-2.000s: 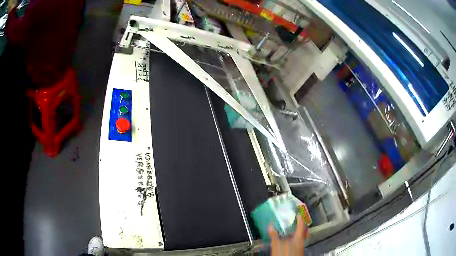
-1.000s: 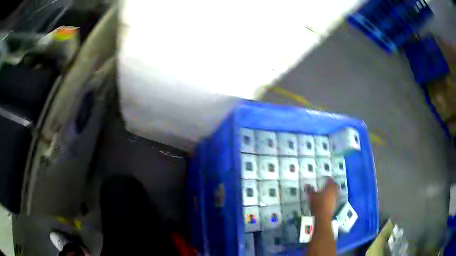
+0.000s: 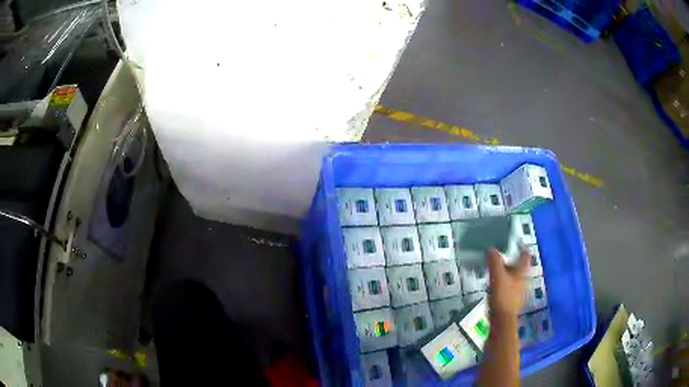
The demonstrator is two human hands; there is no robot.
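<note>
A large blue crate (image 3: 570,264) stands in front of me, holding rows of small white and teal-green cartons (image 3: 372,286) with dark printed squares. My right hand (image 3: 508,287) reaches in from the bottom edge, blurred, with thumb and fingers around a carton (image 3: 482,236) over the middle-right rows. That carton shows a plain grey-green face. A tilted carton (image 3: 527,189) sits at the far right corner. Two cartons lie askew near my forearm, one of them a white carton (image 3: 449,352) with a shiny label. My left hand is out of the picture.
A white scuffed machine cover (image 3: 264,83) stands behind and left of the crate. The machine's side frame (image 3: 98,181) and black belt (image 3: 26,249) are at the left. Yellow lines mark the grey floor. Blue crates lie at the upper right, and a cardboard piece (image 3: 608,351) at the lower right.
The view has turned from the belt to the crate. My right hand has a carton between its fingers, lifted above the rows. The loose cartons near my forearm lie differently.
</note>
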